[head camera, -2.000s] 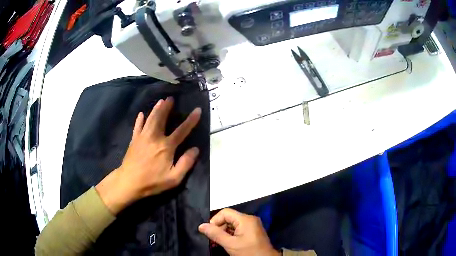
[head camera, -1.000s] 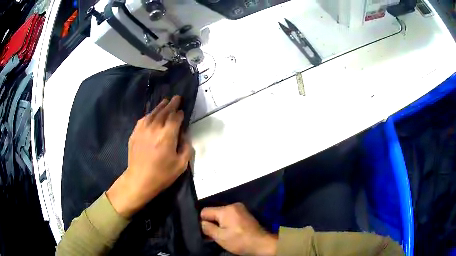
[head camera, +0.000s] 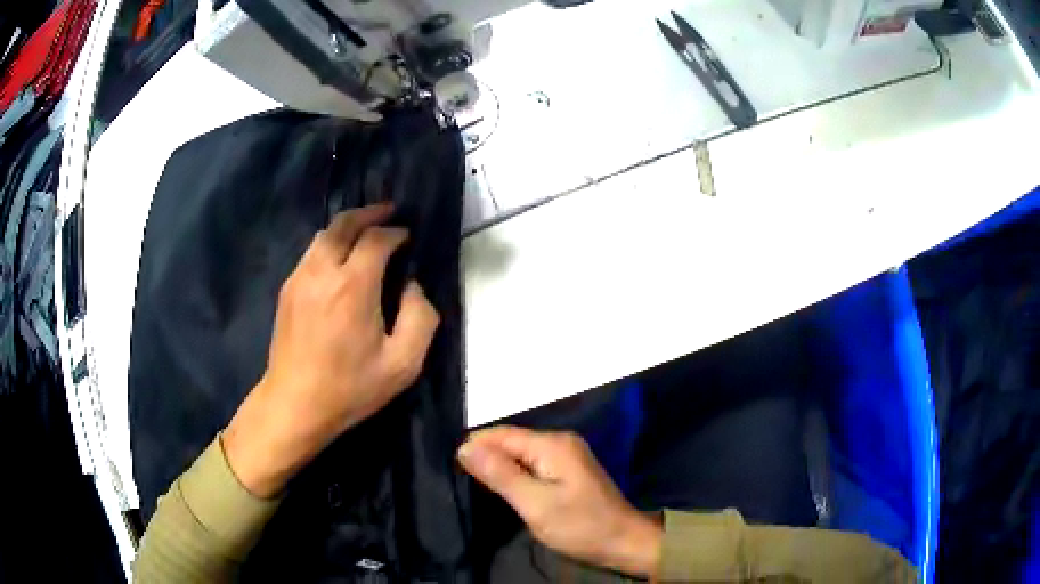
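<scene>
A large black bag panel (head camera: 228, 274) with a rounded far corner lies on the white table, its far right end under the presser foot and needle (head camera: 443, 114). A raised black strip (head camera: 439, 365) runs along its right edge. My left hand (head camera: 354, 325) lies on the fabric with fingers bent, near this strip. My right hand (head camera: 547, 485) is at the panel's right edge, below the table's front edge, thumb and fingertips pinched on the fabric edge. The fabric's near end runs out of the picture.
The white sewing machine head (head camera: 308, 57) stands over the far end. Dark thread snips (head camera: 709, 71) lie on the machine bed. A tan strip (head camera: 705, 169) is on the table. A blue bin (head camera: 912, 399) is at the right. Red and dark material (head camera: 40, 69) is piled at the left.
The view has shifted. My left hand has gone from spread flat to bent fingers. The fabric's right edge, folded inward a second ago, now lies straighter. My right hand still holds the edge.
</scene>
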